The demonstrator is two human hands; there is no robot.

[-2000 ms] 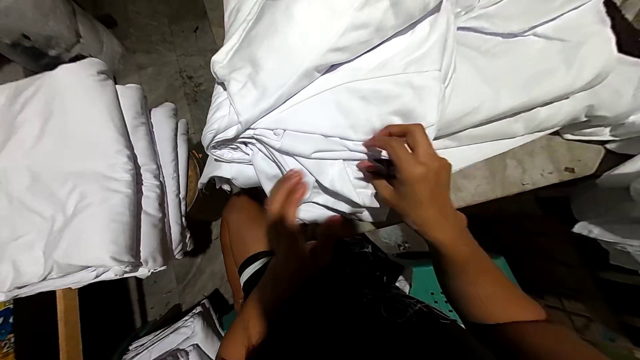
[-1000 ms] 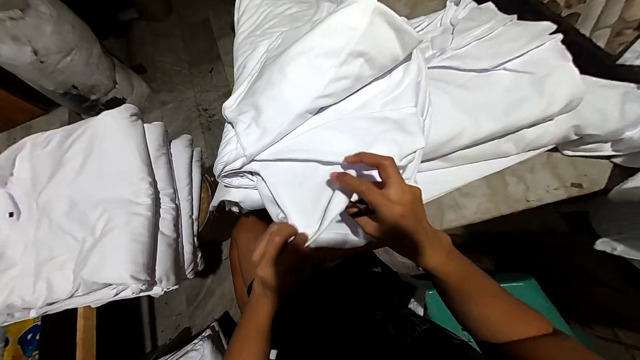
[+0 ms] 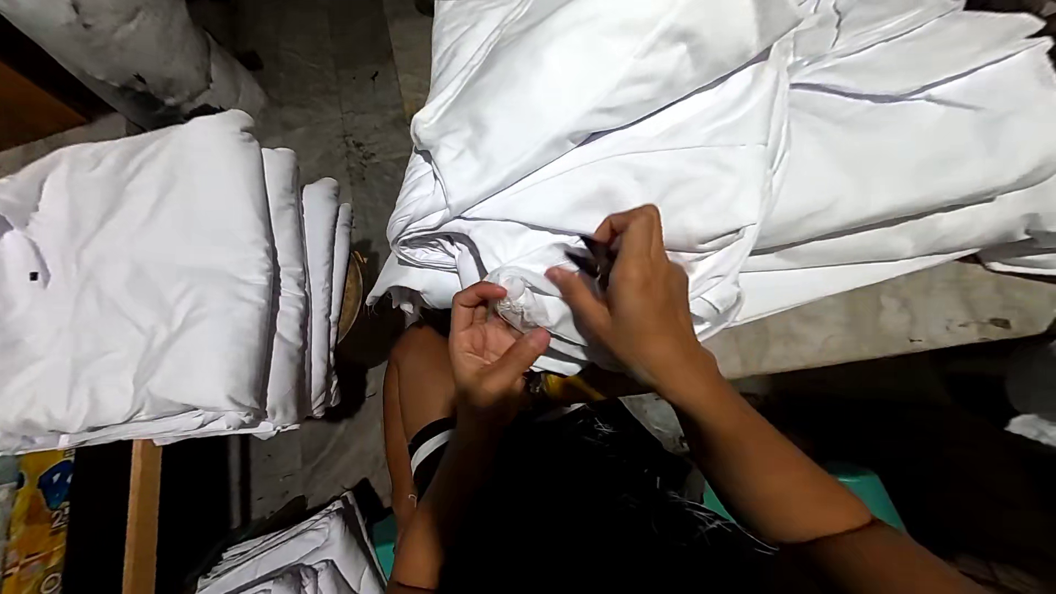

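White fabric garments [image 3: 610, 181] lie heaped in layers on a pale bench top across the upper middle and right. My left hand [image 3: 495, 346] is palm up at the near edge of the heap, its thumb and fingers holding a bunched bit of white cloth [image 3: 521, 301]. Just to its right, my right hand [image 3: 639, 289] holds a small dark tool [image 3: 587, 254] between thumb and fingers, over the cloth. The tool's kind cannot be told, as the fingers cover part of it and the hand is blurred.
A stack of folded white garments [image 3: 148, 272] stands at the left on a support with a wooden leg [image 3: 142, 511]. More folded white cloth [image 3: 305, 553] lies at the bottom left. The bench edge [image 3: 891, 322] runs to the right. A green plastic stool [image 3: 866, 491] shows below my right forearm.
A second ago my left hand pinched a pointed fold of cloth; now it is turned palm up with a bunched bit. My right hand has stayed close beside it.
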